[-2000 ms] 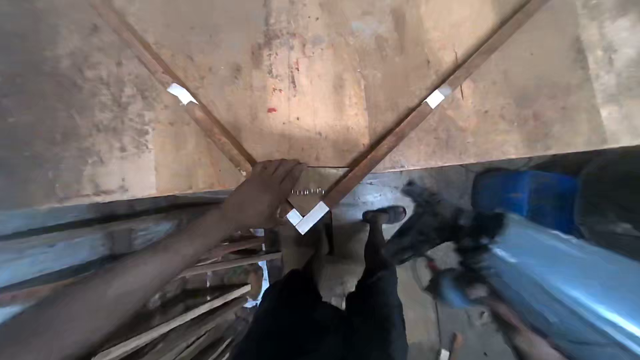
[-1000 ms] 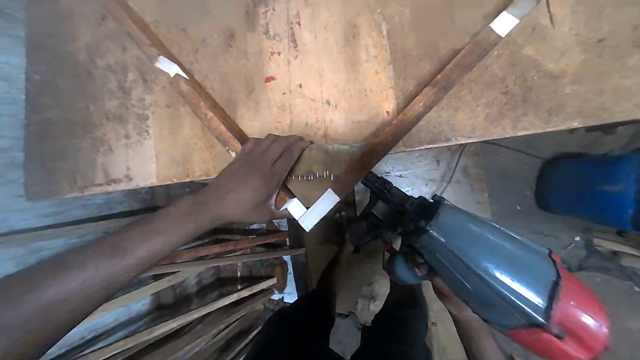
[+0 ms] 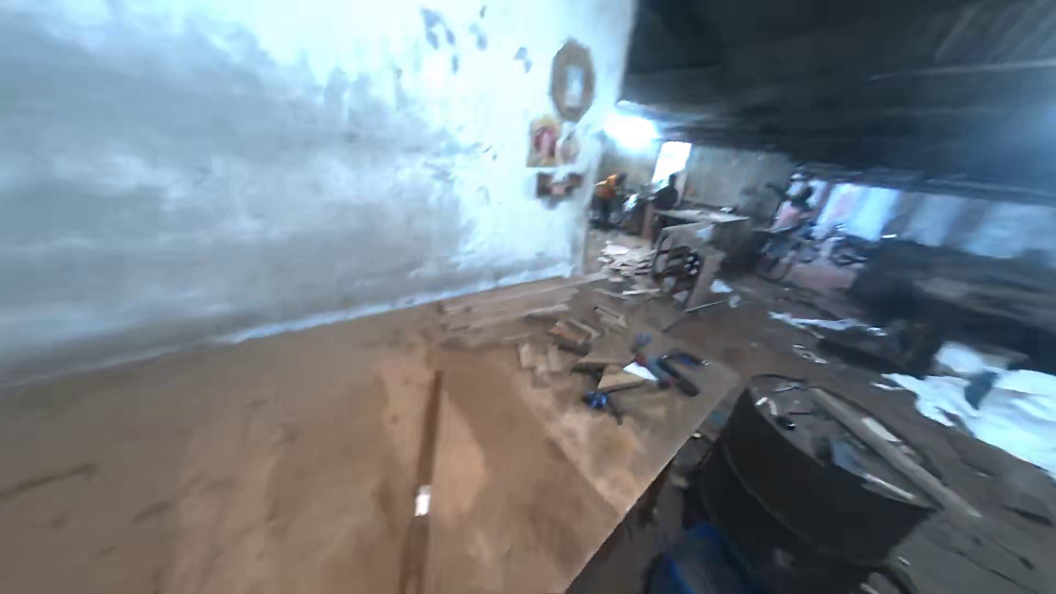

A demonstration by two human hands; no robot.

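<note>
Neither my left hand nor my right hand shows in the head view now, so what they hold is hidden. A narrow wooden strip lies on the large wooden tabletop, with a white piece around or on it near the bottom of the view. Toward the table's far right end are wood offcuts, dark hand tools with red and blue parts, and a small blue tool. The picture is blurred by motion.
A pale wall runs along the table's far left side. Right of the table edge stands a dark drum with wood and scraps on top, beside a blue container. White sheeting lies at right. People are in the distance.
The view has swung up and away from the joined strips. My left hand and the power tool, seen one second ago, are out of view; the wall, drum and far room now show.
</note>
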